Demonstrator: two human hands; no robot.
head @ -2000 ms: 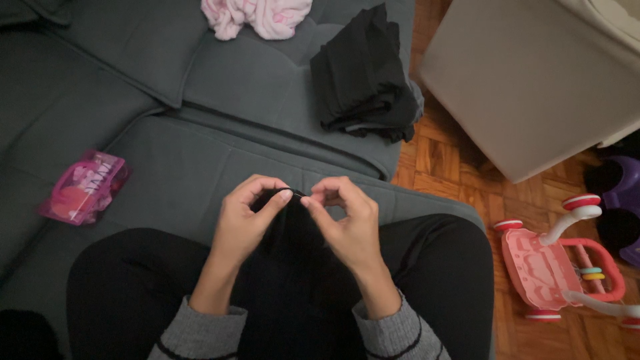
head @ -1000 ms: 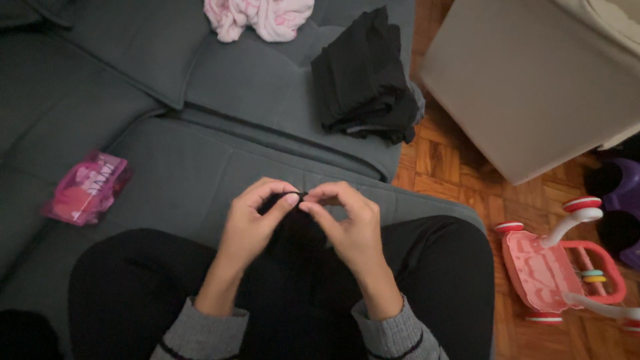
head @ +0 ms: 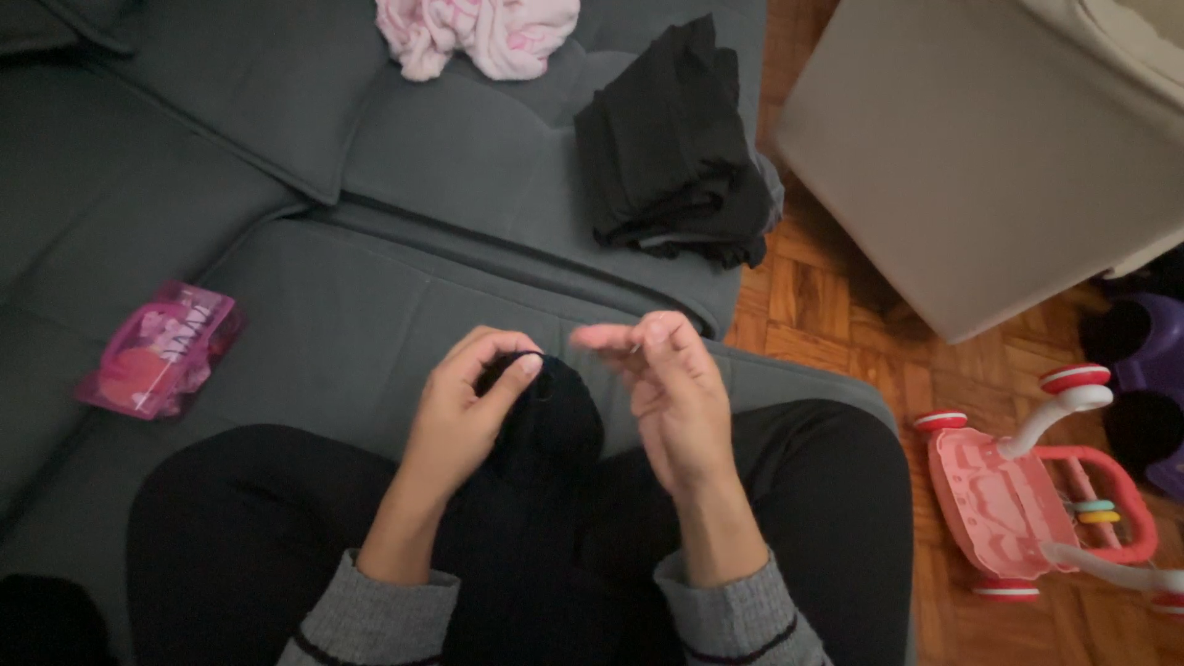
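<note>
Between my knees, my left hand (head: 467, 407) pinches the edge of a dark cloth (head: 564, 416) between thumb and fingers; the cloth hangs over my lap and blends into my black trousers. My right hand (head: 671, 398) is raised just right of the cloth, apart from it. Its thumb and a fingertip are close together, and the index finger, blurred, points left. Whether something thin is between those fingertips cannot be told. Both wrists come out of grey knitted cuffs.
On the grey sofa (head: 444, 166) lie a stack of folded black clothes (head: 666, 148), a crumpled pink-and-white cloth (head: 481, 37) and a pink transparent case (head: 162, 351). To the right, a large beige bin (head: 990, 166) and a pink toy walker (head: 999, 499) stand on the parquet floor (head: 823, 342).
My right hand has come off the dark cloth and moved up and to the right. My left hand still holds the cloth, more of which now shows between the hands.
</note>
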